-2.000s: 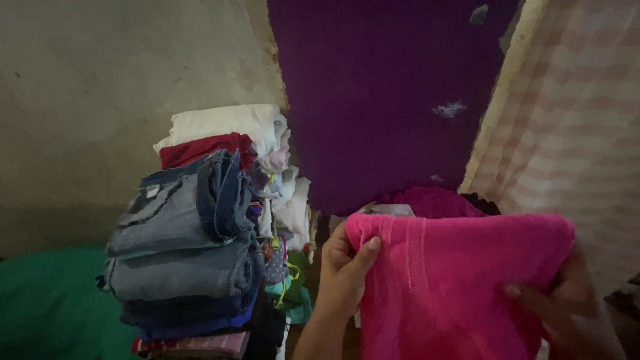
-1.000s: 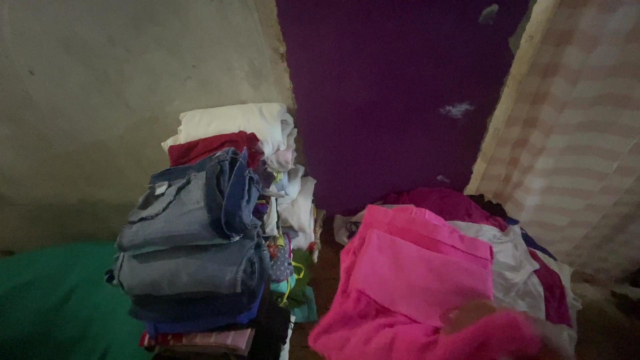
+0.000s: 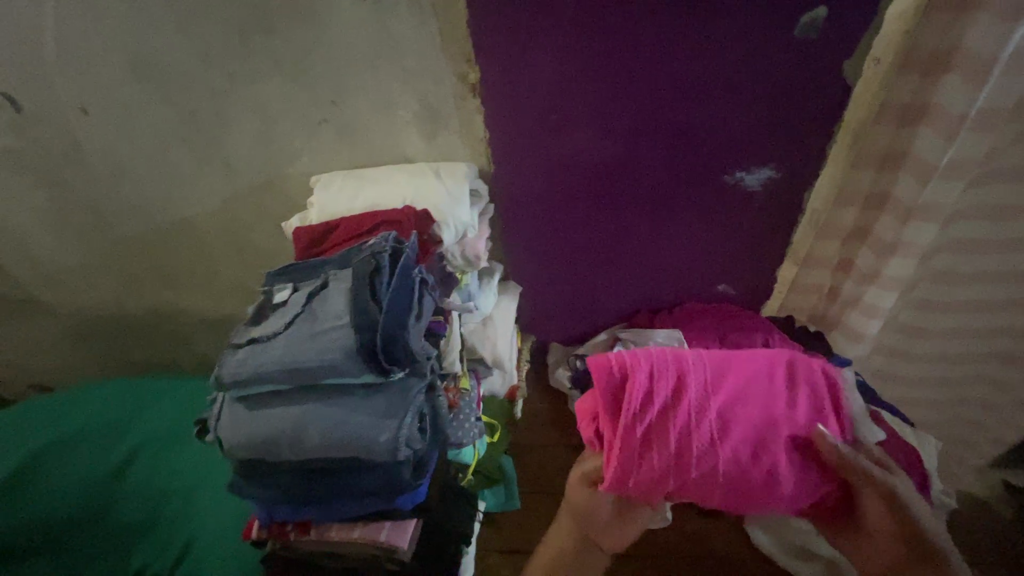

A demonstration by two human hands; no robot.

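Observation:
A bright pink cloth [image 3: 736,432], folded into a thick bundle, is held up between my two hands at the lower right. My left hand [image 3: 604,508] grips its lower left side, the fingers partly hidden behind the cloth. On its right side my right hand [image 3: 880,500] holds on, thumb on the front face. Behind the bundle lies a loose heap of clothes with a magenta cloth [image 3: 712,324] and white cloth [image 3: 788,552]. To the left stands a tall stack of folded clothes with jeans [image 3: 320,416] in front.
The stack also bears a white cloth [image 3: 400,192] and a red cloth [image 3: 360,228]. A green cloth [image 3: 104,472] spreads at the lower left. Behind are a grey wall [image 3: 224,96], a purple panel [image 3: 640,160] and a checked curtain [image 3: 928,240] at the right.
The pink cloth, lying looser with a flat folded panel on top a second ago, is now a compact bundle raised in both hands. My left hand has come back into view.

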